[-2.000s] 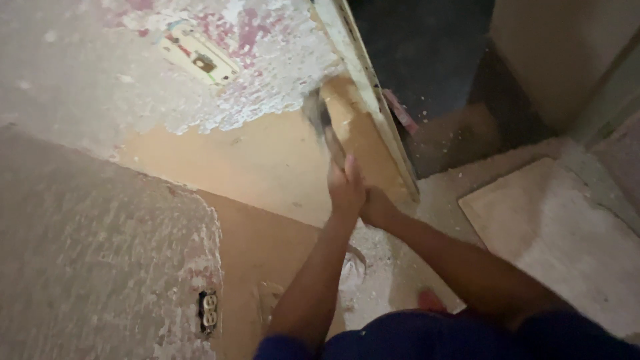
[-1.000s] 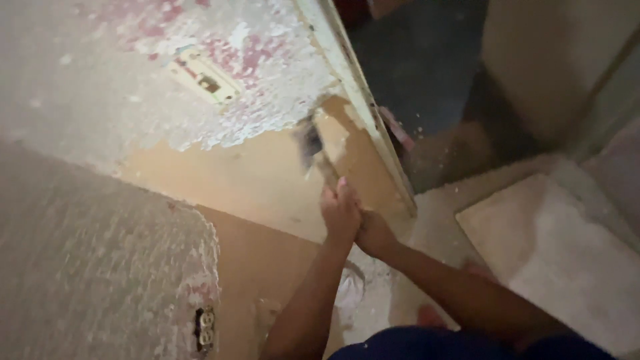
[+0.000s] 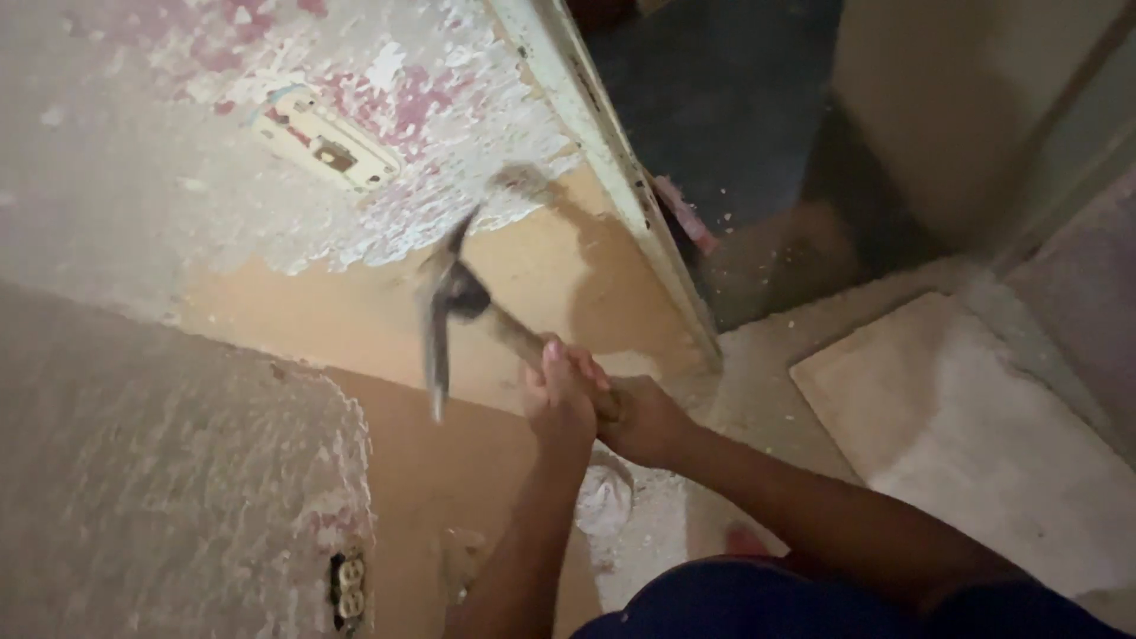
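Both my hands grip the wooden handle of a pick-like tool (image 3: 513,334), whose dark metal head is blurred. My left hand (image 3: 561,390) is nearer the head, and my right hand (image 3: 641,421) holds the handle's lower end. The head is in front of a wall with a bare tan lower area (image 3: 532,284). Above this, rough plaster (image 3: 417,204) with patches of pink and white paint has a ragged lower edge. Whether the tool touches the wall, I cannot tell.
A switch plate (image 3: 328,142) is on the upper wall, and an uncovered outlet (image 3: 348,586) is at lower left. A worn door frame (image 3: 621,160) borders a dark opening. On the floor lie a pale slab (image 3: 985,444) and a whitish bundle (image 3: 605,495). Small flecks show by the frame.
The tool's head has moved left and down from the plaster's edge near the door frame. Both hands stay on the handle.
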